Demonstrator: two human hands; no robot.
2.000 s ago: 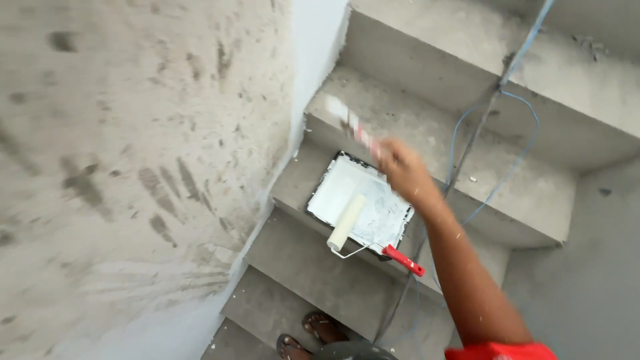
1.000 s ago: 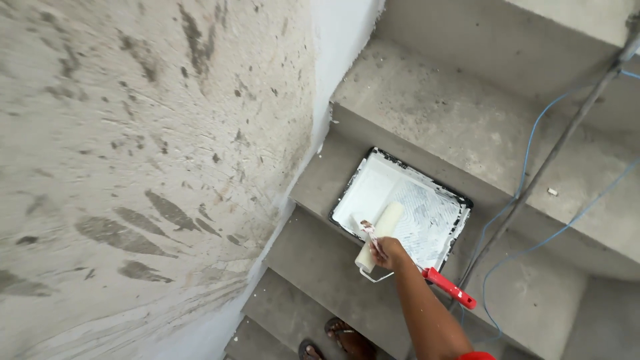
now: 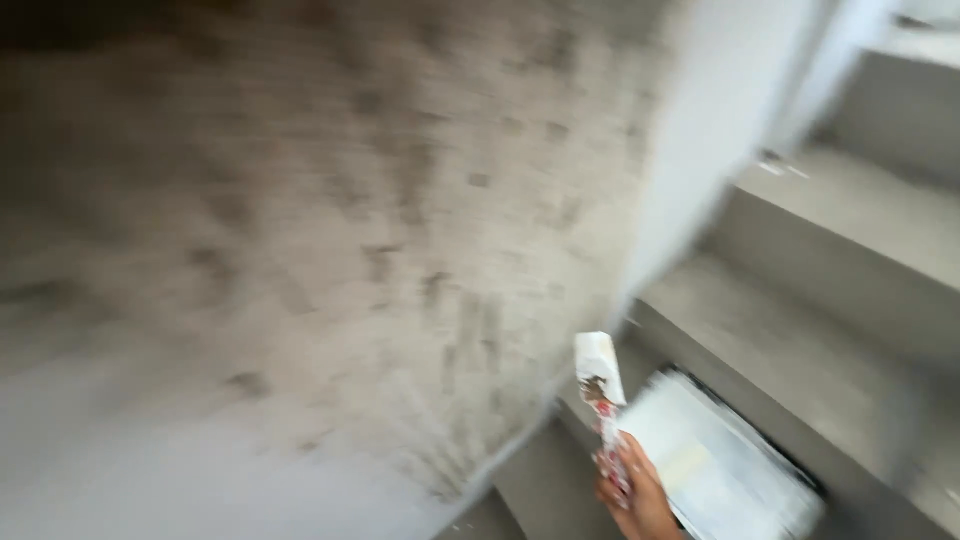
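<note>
In the head view my right hand (image 3: 636, 491) is closed around the red-and-white handle of a paintbrush (image 3: 598, 367), low and right of centre. The brush points up, its bristles coated in white paint, with a brown patch near the ferrule. Just right of the hand lies a paint tray (image 3: 727, 457) with white paint and a dark rim, on a concrete stair tread. A blurred pale roller cover (image 3: 686, 466) shows in the tray. My left hand is out of view.
A patchy, unevenly coated wall (image 3: 420, 247) fills the left and middle, blurred by motion. A white painted band (image 3: 686, 150) runs along its edge beside the stairs. Concrete steps (image 3: 795, 330) rise toward the upper right.
The brush was over the paint tray one second ago; my right hand now holds it up, left of the tray, near the wall. The view has swung toward the wall.
</note>
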